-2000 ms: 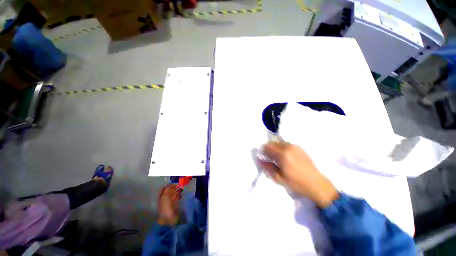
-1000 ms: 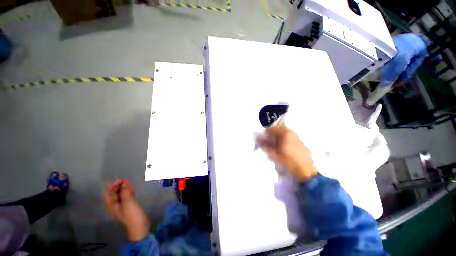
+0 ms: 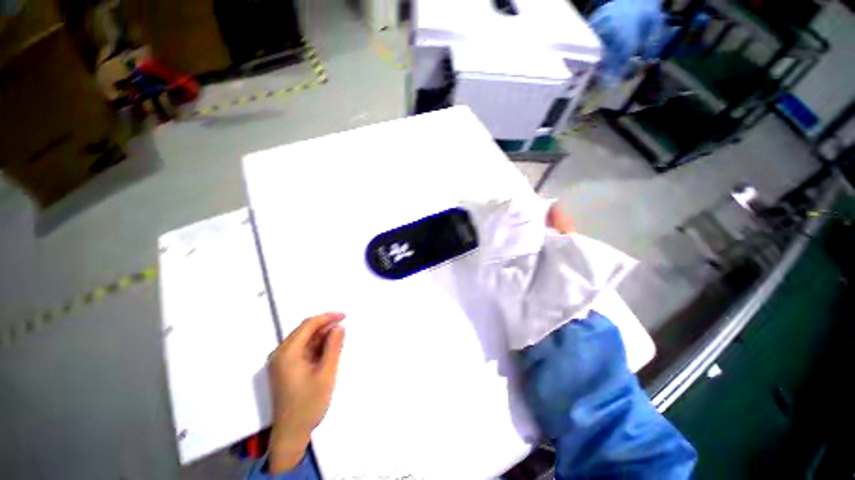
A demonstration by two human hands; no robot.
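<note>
The white cabinet unit (image 3: 384, 375) lies flat with its glossy black oval display panel (image 3: 422, 244) uncovered. A smaller flat white side cover (image 3: 216, 328) sits lower along its left side. My left hand (image 3: 305, 375) is over the unit's left edge, with bent fingers and nothing visible in it. A thin, crumpled white cloth or sheet (image 3: 548, 286) spreads right of the display. My right hand (image 3: 560, 220) is mostly hidden by this sheet; only a bit of finger shows at its top edge, and the sheet moves with the hand.
Another white unit (image 3: 511, 84) stands beyond, with a person's blue sleeve (image 3: 628, 33) beside it. A green-topped line (image 3: 769, 394) with a metal rail runs at the lower right. Dark trolleys (image 3: 661, 136) are at the upper right, cartons (image 3: 61, 112) at the upper left.
My right hand has moved right off the display with the sheet, uncovering the panel. My left hand has come from beside the unit to its left edge. The view has turned right.
</note>
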